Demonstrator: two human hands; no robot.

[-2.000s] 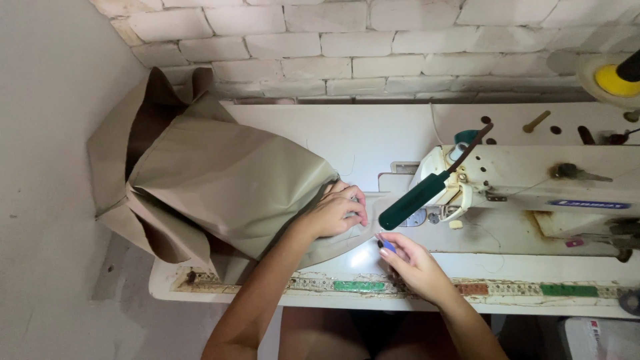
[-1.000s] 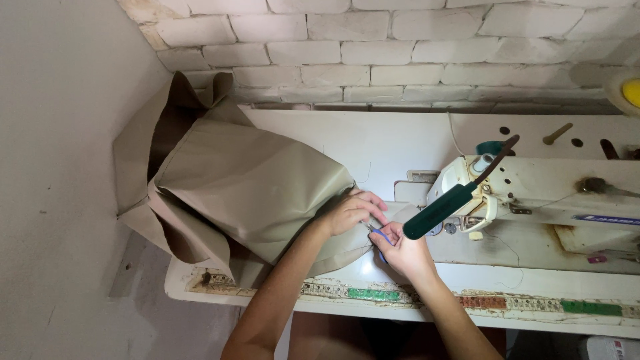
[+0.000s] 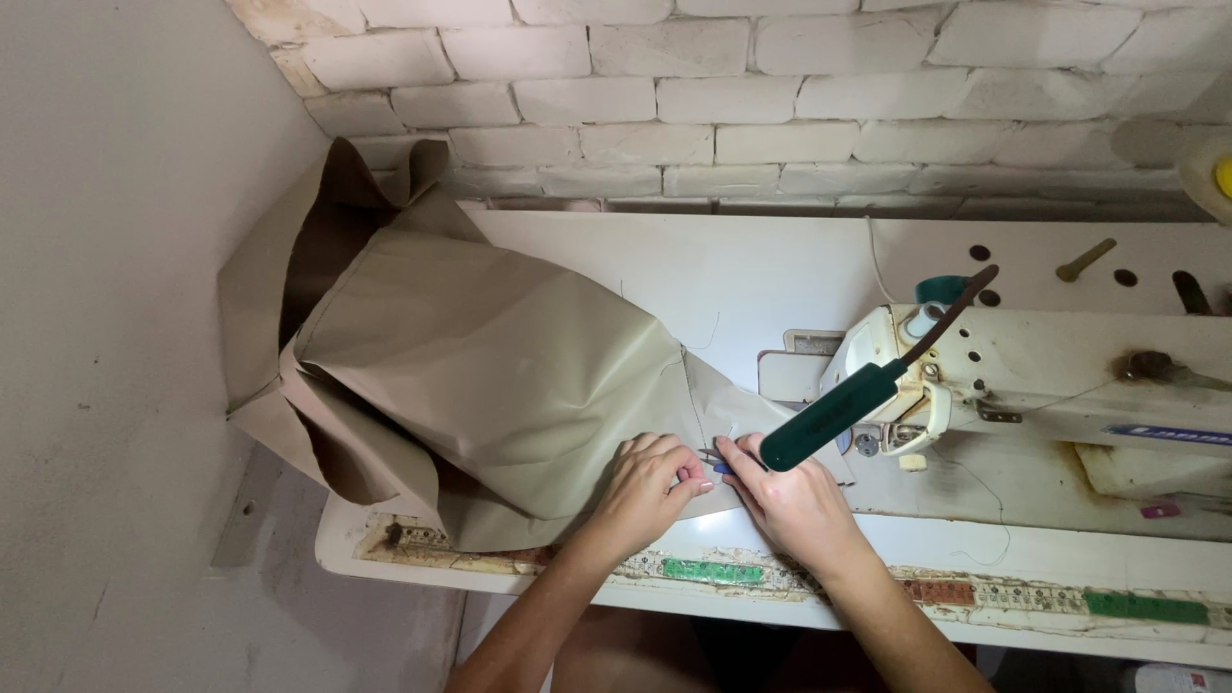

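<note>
A large piece of taupe fabric [image 3: 500,356] with stitched seams lies bunched over the left of the white sewing table, its narrow end reaching toward the machine. On that end rests my left hand [image 3: 654,483], thumb and fingertips pinched together near the seam; whether they grip thread or cloth is too small to tell. My right hand [image 3: 794,496] holds a small blue-handled cutting tool [image 3: 720,468], its metal tip pointing left at the seam beside my left fingertips. A dark green lamp or handle [image 3: 833,416] on a bent stem hangs partly over my right hand.
An industrial sewing machine [image 3: 1059,385] lies along the right, with loose thread [image 3: 1001,510] beside it. A worn measuring tape [image 3: 1030,595] runs along the table's front edge. Behind stands a white brick wall [image 3: 654,96]; a plain wall [image 3: 125,289] is at the left.
My left hand has moved down along the seam toward the table's front edge. The right hand still holds the blue-handled tool. The view has shifted somewhat.
</note>
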